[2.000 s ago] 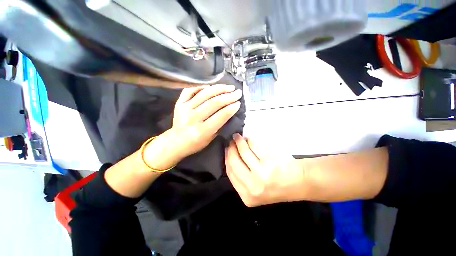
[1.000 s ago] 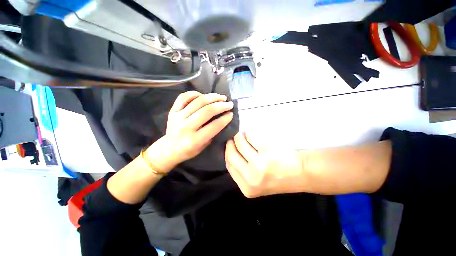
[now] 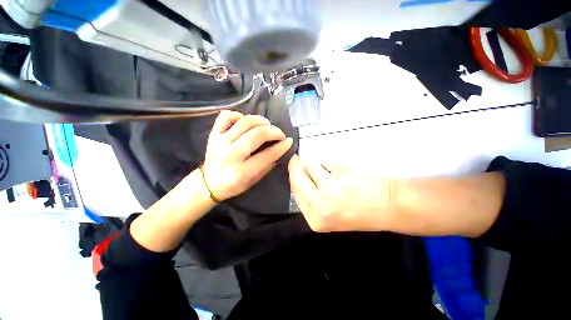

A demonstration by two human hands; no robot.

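Note:
The dark garment piece (image 3: 181,134) lies under the sewing machine head (image 3: 263,31) and runs down towards my lap. Its right edge passes beside the pale bluish ribbed guard (image 3: 305,106). The metal parts by the needle (image 3: 273,81) are small; the needle tip is not clear. My left hand (image 3: 243,156) lies on the cloth, fingertips near its right edge, thumb and forefinger close together. My right hand (image 3: 325,194) holds the cloth edge between its fingertips, just below my left fingertips.
Black cloth strips (image 3: 432,69) lie right of the machine. Beside them are red and orange loop handles (image 3: 510,62) and a black phone (image 3: 554,103) at the right. Blue plastic (image 3: 456,275) shows below the table. A red stool part (image 3: 103,250) and a grey machine box (image 3: 24,153) are at the left.
The view has shifted, so the machine head sits further left than two seconds ago. My right hand has moved up the cloth edge, closer to my left fingertips.

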